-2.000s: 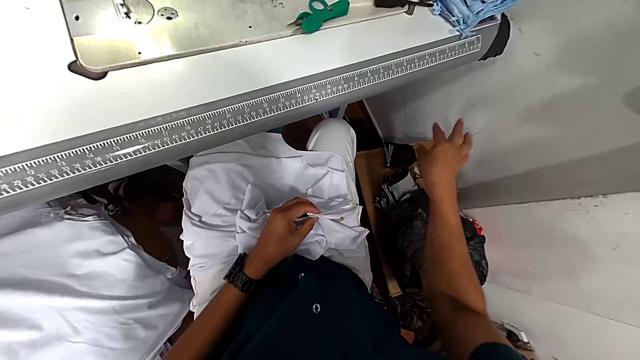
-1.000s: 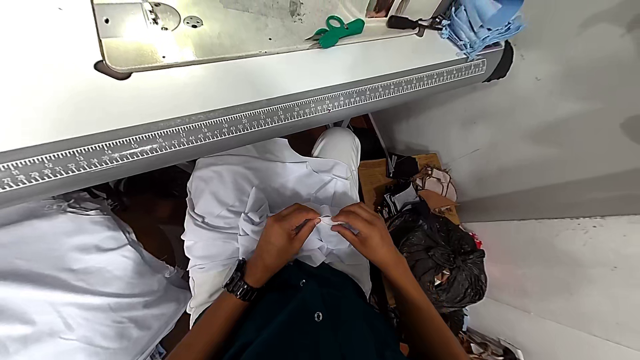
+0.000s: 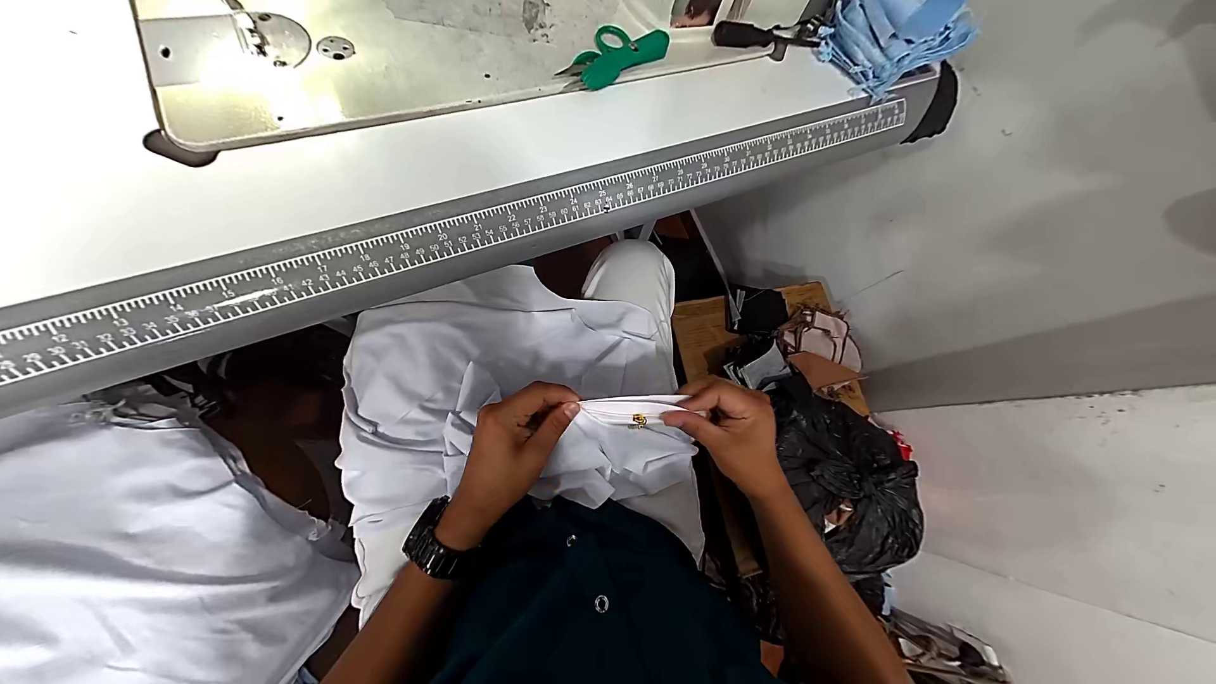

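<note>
White cloth [image 3: 494, 332] lies over my lap, its near part gathered in folds. A narrow white zipper strip [image 3: 617, 407] with a small gold-coloured zipper pull [image 3: 639, 419] stretches between my hands. My left hand [image 3: 521, 446] pinches its left end between thumb and forefinger, and a black watch is on that wrist. My right hand [image 3: 731, 427] pinches the right end in the same way. The pull hangs between them, nearer to the right fingertips. Whether the strip is sewn to the cloth cannot be told.
Ahead is a table edge with a printed ruler [image 3: 456, 237]. On it are a sewing machine bed [image 3: 399, 76], green thread snips [image 3: 622, 59], a dark-handled tool [image 3: 746, 35] and blue cloth pieces [image 3: 893, 43]. More white cloth [image 3: 142, 532] lies left; a black plastic bag [image 3: 845, 475] sits right.
My right hand, stretched out to the right two seconds ago, has come back to the white cloth beside my left. Since one second ago the hands have moved apart, and the zipper pull shows between them.
</note>
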